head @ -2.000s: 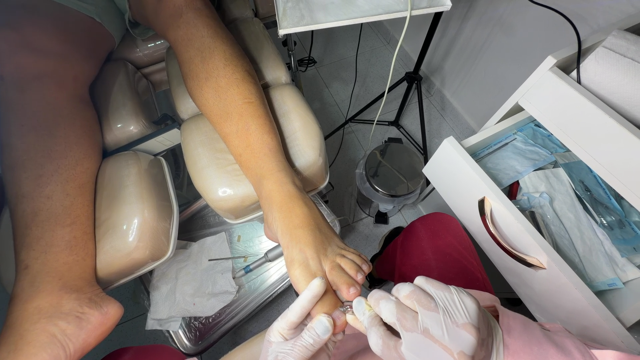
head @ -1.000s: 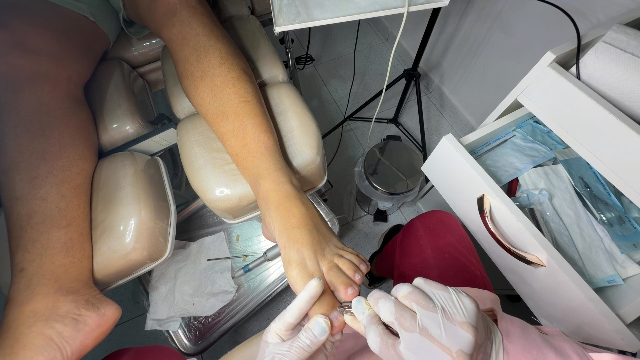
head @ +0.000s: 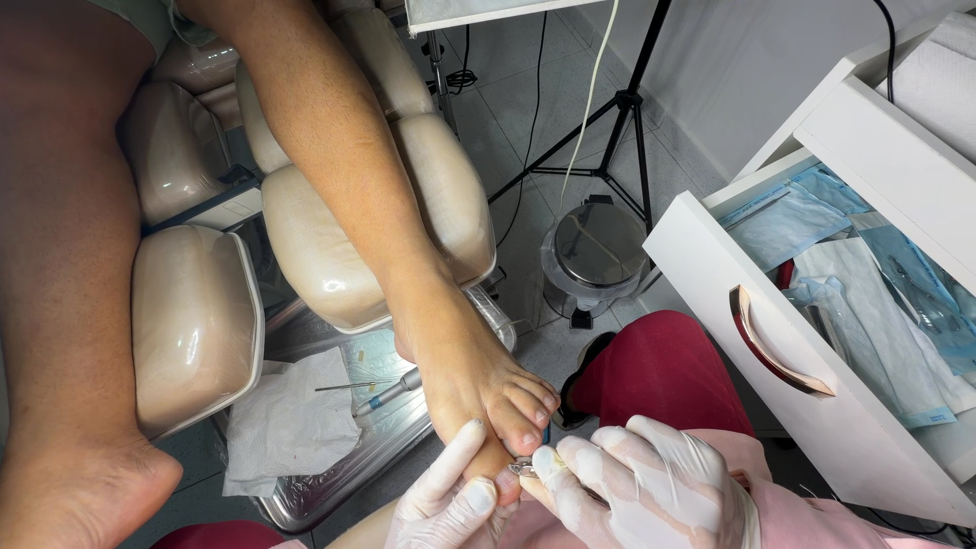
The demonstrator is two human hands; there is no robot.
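Another person's bare foot (head: pixel 465 366) reaches down from a padded leg rest toward my hands. My left hand (head: pixel 450 496), in a white glove, holds the big toe (head: pixel 488 461) between thumb and fingers. In my gloved right hand (head: pixel 640 480) are metal nail nippers (head: pixel 523 467), mostly hidden by my fingers, with their tip at the edge of the big toenail. A handpiece with a grey and blue body (head: pixel 389 393) and a thin metal tool (head: pixel 347 386) lie on the tray left of the foot.
A metal tray (head: pixel 305 503) holds a white paper towel (head: pixel 293 419). The person's other foot (head: pixel 84 488) is at lower left. An open white drawer (head: pixel 808 366) with pouches stands at right. Beyond the foot are a lidded bin (head: pixel 598 244) and a black tripod stand (head: pixel 627 99) with cables.
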